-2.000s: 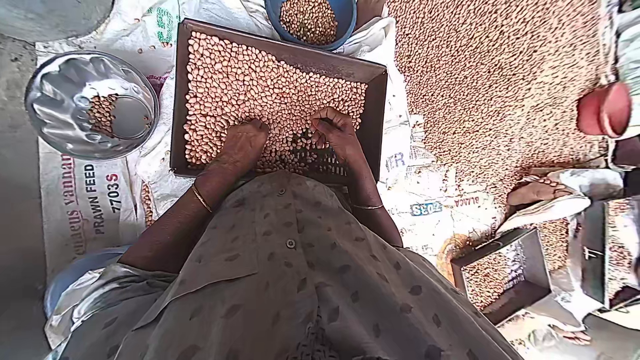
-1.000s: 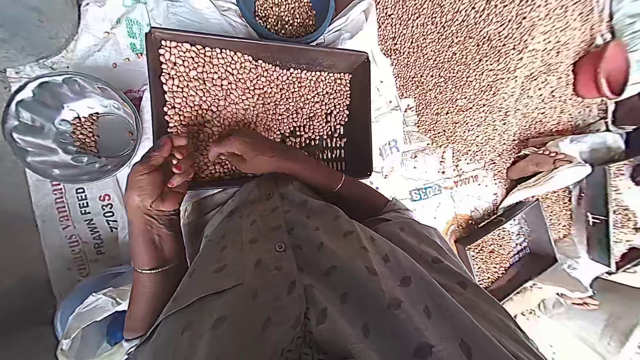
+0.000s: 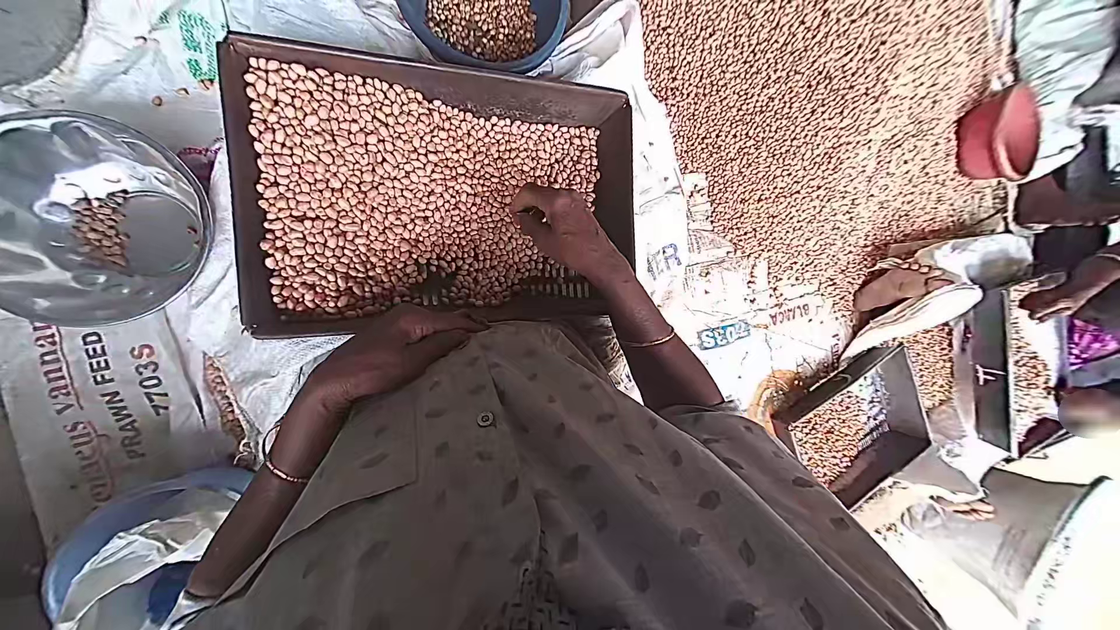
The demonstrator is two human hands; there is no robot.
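A dark rectangular tray with a slotted bottom (image 3: 429, 72) lies before me, mostly covered by a layer of pinkish shelled peanuts (image 3: 367, 175). My right hand (image 3: 564, 229) is over the right part of the peanuts, its fingers bent toward the thumb; whether a nut is between them cannot be told. My left hand (image 3: 389, 354) rests palm down at the tray's near edge, against the patterned shirt, with its fingers together and partly hidden. Slots show through at the tray's lower right.
A steel bowl (image 3: 166, 280) with some nuts stands left, a blue bowl of nuts (image 3: 411, 22) beyond the tray, a blue tub (image 3: 74, 534) lower left. Peanuts (image 3: 814, 114) spread at right, near a red bowl (image 3: 997, 131), another tray (image 3: 914, 389) and a co-worker's hand (image 3: 1072, 289).
My right hand has moved from the left side of the tray to its right part. My left hand, raised at the tray's lower left corner a second ago, has come down to the near edge.
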